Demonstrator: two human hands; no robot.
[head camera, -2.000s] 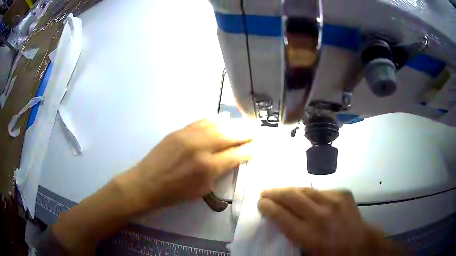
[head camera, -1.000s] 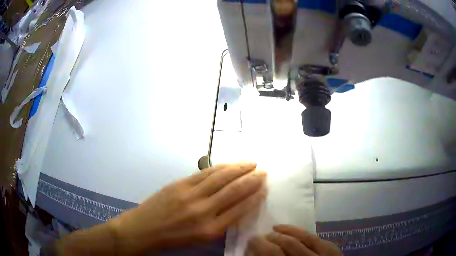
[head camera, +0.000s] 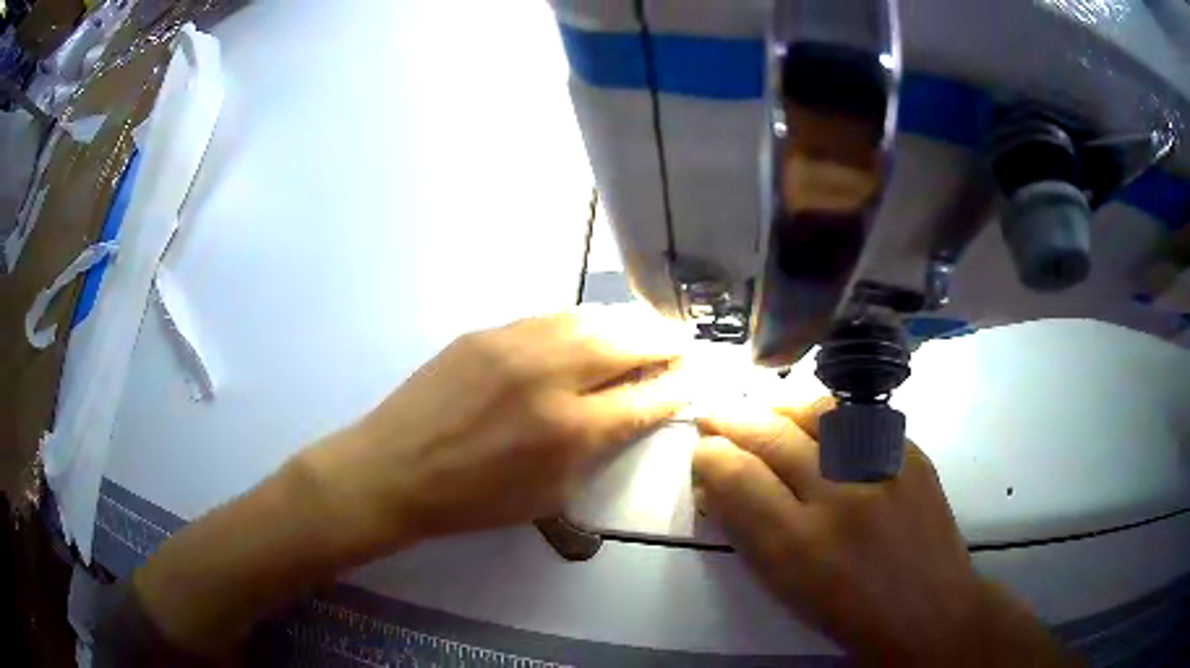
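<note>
The white fabric strip (head camera: 690, 399) lies at the sewing area below the machine head (head camera: 711, 170); glare and my hands hide most of it, and its edges are hard to tell. My left hand (head camera: 522, 411) holds it from the left, fingertips just in front of the presser foot area (head camera: 715, 321). My right hand (head camera: 835, 516) holds it on the right, fingers bent and close to the left fingertips, partly behind the dark tension dial (head camera: 863, 437). The needle cannot be made out.
A long white strip (head camera: 137, 281) and narrow curled scraps (head camera: 180, 333) lie at the table's left edge, beside cardboard (head camera: 46, 352). A printed ruler (head camera: 392, 639) runs along the front edge. A small brown-gold curved piece (head camera: 570, 538) sits at the plate corner.
Both hands have moved forward from the table's front, up to the presser foot area. The fabric length seen in front is now mostly hidden. The camera view has shifted, so the head looks lower.
</note>
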